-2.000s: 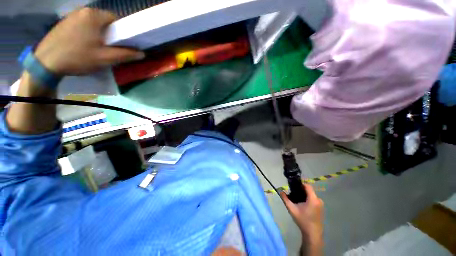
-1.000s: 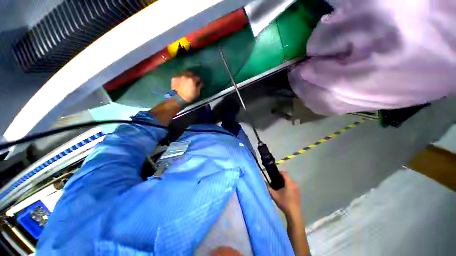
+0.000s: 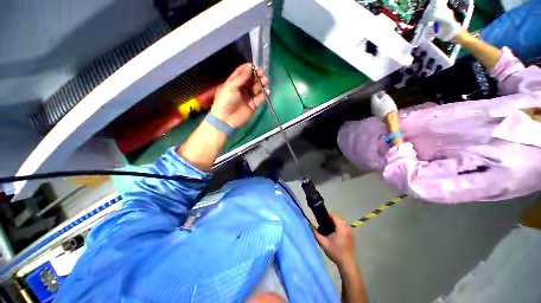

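My right hand [image 3: 337, 239] is shut on the black electric screwdriver [image 3: 317, 207] at the lower middle. Its long thin driver bit [image 3: 277, 121] points up and left. My left hand [image 3: 238, 97], with a blue band on the wrist, is at the bit's tip, palm partly up and fingers curled. Whether it grips the bit or a small screw cannot be told. Both are just in front of the lower right corner of the cabinet housing [image 3: 136, 71], which has a curved-looking white edge and dark ribbed insides.
A red part with a yellow centre [image 3: 188, 108] lies under the cabinet on the green bench [image 3: 323, 77]. A black cord [image 3: 89, 173] crosses at left. A blue screw bin [image 3: 44, 281] is lower left. A person in pink overalls [image 3: 451, 148] stands at right beside a white unit [image 3: 350, 35].
The view has shifted right. My left hand has left the cabinet edge, passed low over the bench and come up to the bit tip. My right hand still holds the screwdriver.
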